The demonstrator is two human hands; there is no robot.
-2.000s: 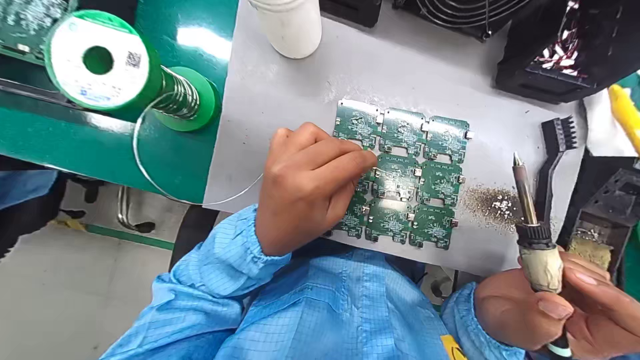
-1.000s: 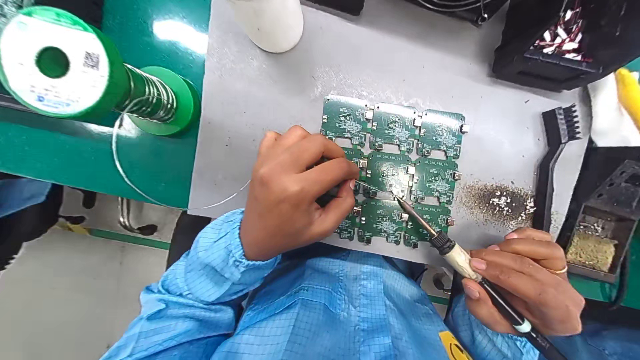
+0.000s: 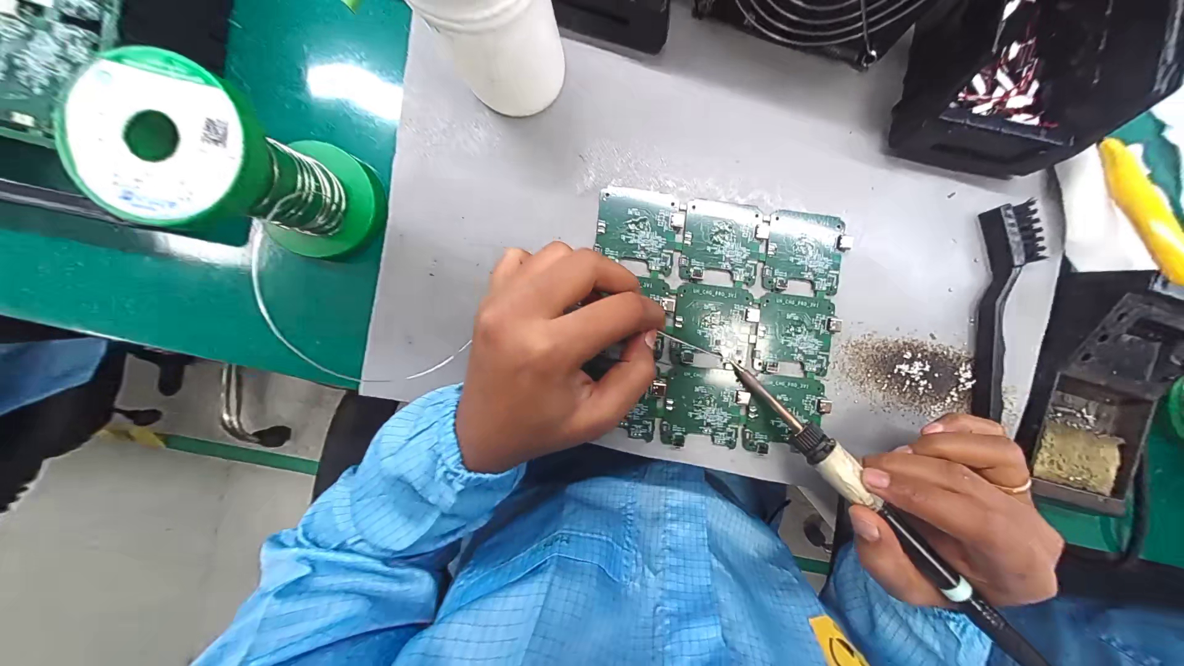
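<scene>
My left hand (image 3: pixel 560 356) pinches the end of a solder wire (image 3: pixel 296 347) over the left part of a panel of green circuit boards (image 3: pixel 717 240). The wire runs back to a green spool (image 3: pixel 153 134) at the left. Its tip reaches the lower edge of the panel's middle board. There the tip of a soldering iron (image 3: pixel 846 472) meets it or lies very close; contact cannot be told. My right hand (image 3: pixel 967 509) grips the iron by its handle from the lower right. My left fingers hide part of the panel's left column.
A white bottle (image 3: pixel 509 55) stands above the panel. To the right lie a black brush (image 3: pixel 994 305), solder debris (image 3: pixel 911 370) and a tip-cleaning sponge (image 3: pixel 1078 453) in a holder. A black bin (image 3: pixel 1027 92) and a fan (image 3: pixel 832 18) are at the back.
My right hand has brought the iron from upright beside the panel to a slant, with its tip on or just over the middle board. The left hand still pinches the wire.
</scene>
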